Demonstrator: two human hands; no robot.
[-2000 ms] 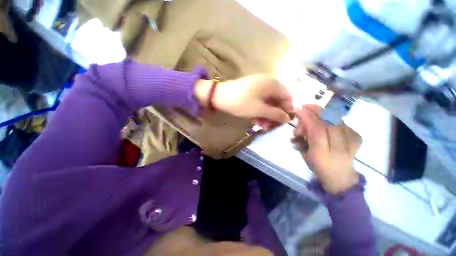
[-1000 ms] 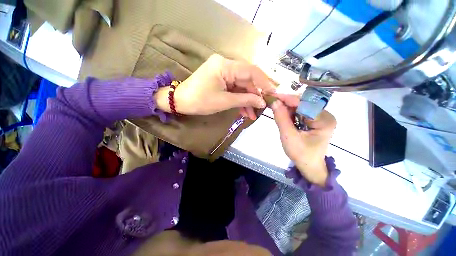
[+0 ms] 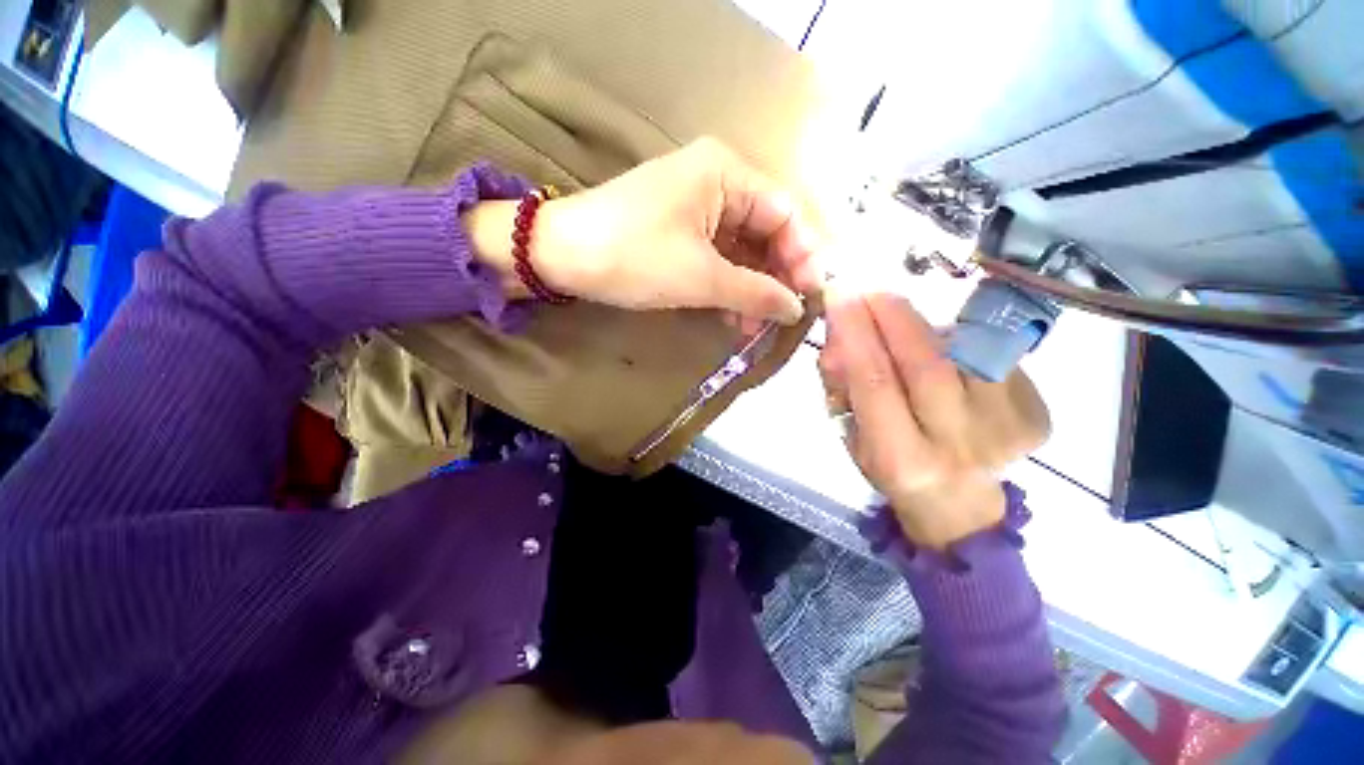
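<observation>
The khaki-brown ribbed garment panel (image 3: pixel 658 75) lies on the white machine table. The pleated pocket (image 3: pixel 524 127) lies on it, partly under my left wrist. A pocket zipper (image 3: pixel 715 384) with a pale strip and puller runs along the pocket's lower right edge. My left hand (image 3: pixel 673 239) pinches the pocket edge at the zipper's upper end. My right hand (image 3: pixel 928 396) meets it there, fingertips closed on the same edge, largely hidden by the fingers. Both hands are just in front of the presser foot and needle area (image 3: pixel 931 262), which is partly washed out by bright light.
The white machine head with blue stripes fills the upper right. A grey attachment (image 3: pixel 999 329) hangs just above my right hand. A black flat box (image 3: pixel 1174 431) lies right of it. Crumpled khaki pieces (image 3: pixel 404 426) hang below the table's front edge. A red object (image 3: pixel 1182 728) is low right.
Both hands stay together at the pocket edge. My right hand has turned, its fingers now side by side over the edge. The view has shifted, and the machine head appears farther right than a second ago.
</observation>
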